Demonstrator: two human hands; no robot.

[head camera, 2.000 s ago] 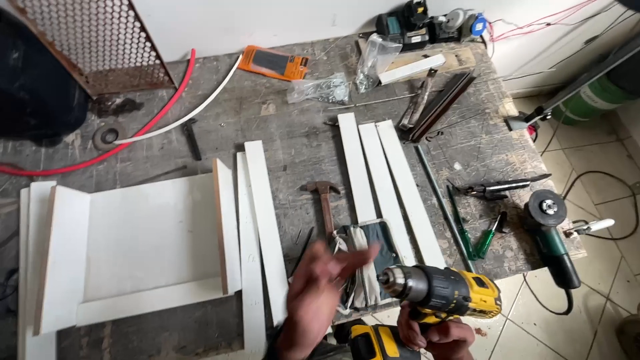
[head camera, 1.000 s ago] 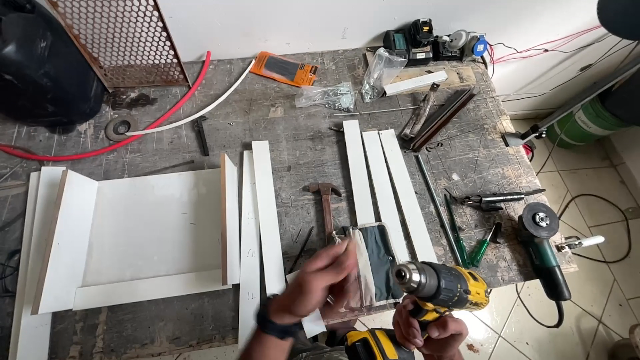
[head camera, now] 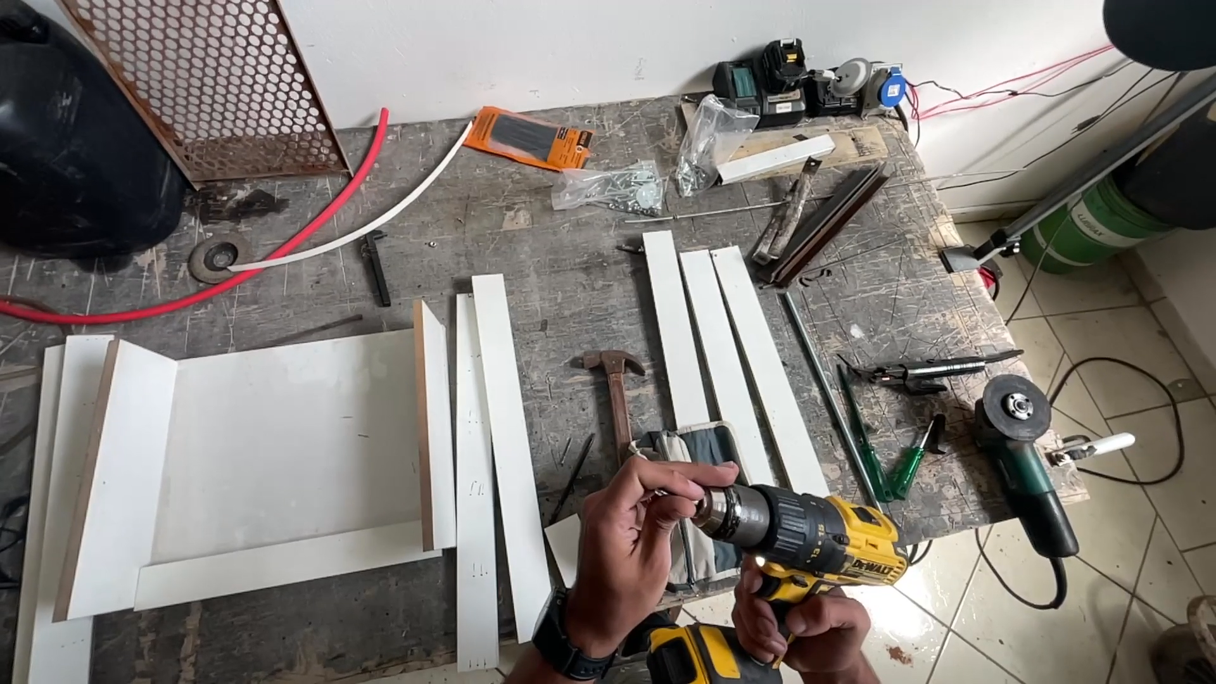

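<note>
My right hand (head camera: pixel 798 617) is wrapped around the handle of a yellow and black DeWalt cordless drill (head camera: pixel 817 537), whose chuck points left. The fingertips of my left hand (head camera: pixel 636 532) are at the front of the drill's chuck (head camera: pixel 727 513); whether they pinch a small bit cannot be told. Under the hands lies a grey and dark fabric pouch (head camera: pixel 708 556) at the bench edge. A claw hammer (head camera: pixel 617 389) rests just beyond it.
A white board frame (head camera: pixel 285 456) lies left, beside loose white strips (head camera: pixel 513 446). More white strips (head camera: pixel 727 351) lie beyond the pouch. An angle grinder (head camera: pixel 1026 465) and green-handled screwdriver (head camera: pixel 910 470) are at the right edge. A red hose (head camera: pixel 332 214) curves at upper left.
My left hand has moved to the drill's chuck; in the earlier frames it was to the left of it, apart. The drill stays in my right hand.
</note>
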